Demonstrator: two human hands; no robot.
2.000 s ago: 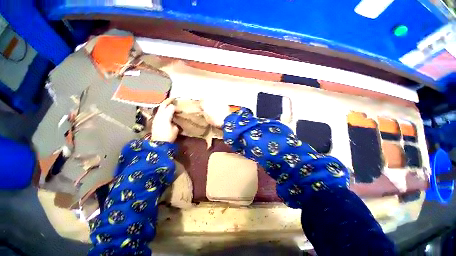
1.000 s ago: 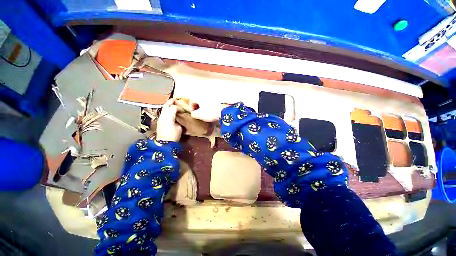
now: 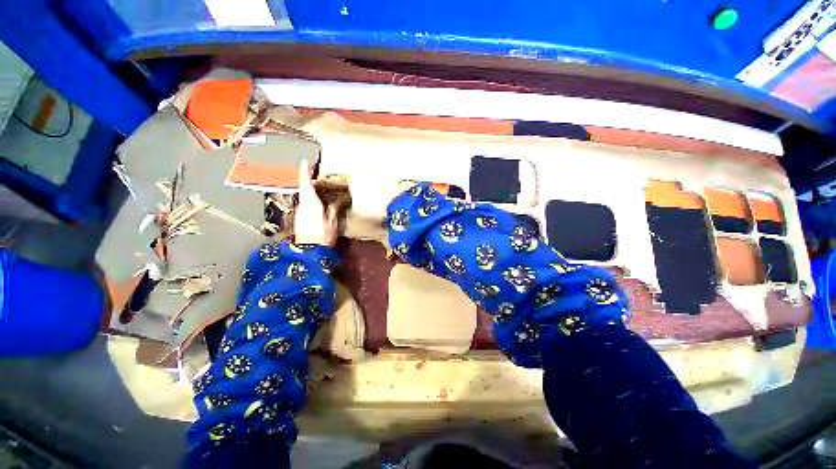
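Observation:
My left hand [image 3: 314,212] is at the left edge of the beige leather sheet [image 3: 390,151], beside the scrap pile. It grips a crumpled brown offcut [image 3: 334,194]. My right hand [image 3: 371,197] is a pale blur at the end of its sleeve, over the sheet just right of the offcut; its fingers cannot be made out. A tan cut piece [image 3: 431,310] with rounded corners lies on the maroon cutting pad [image 3: 368,275] in front of my hands. More tan pieces [image 3: 346,322] lie beside my left sleeve, partly hidden by it.
The scrap pile [image 3: 197,169] of grey-green flaps and strips covers the left end. The blue press beam [image 3: 440,37] with a green button [image 3: 725,18] spans the back. Blue bins [image 3: 50,302] stand left and right. Openings in the sheet show black and orange areas.
The brown offcut at my hands is now bunched against my left hand, and its tan part to the right no longer shows. The whole view has shifted slightly.

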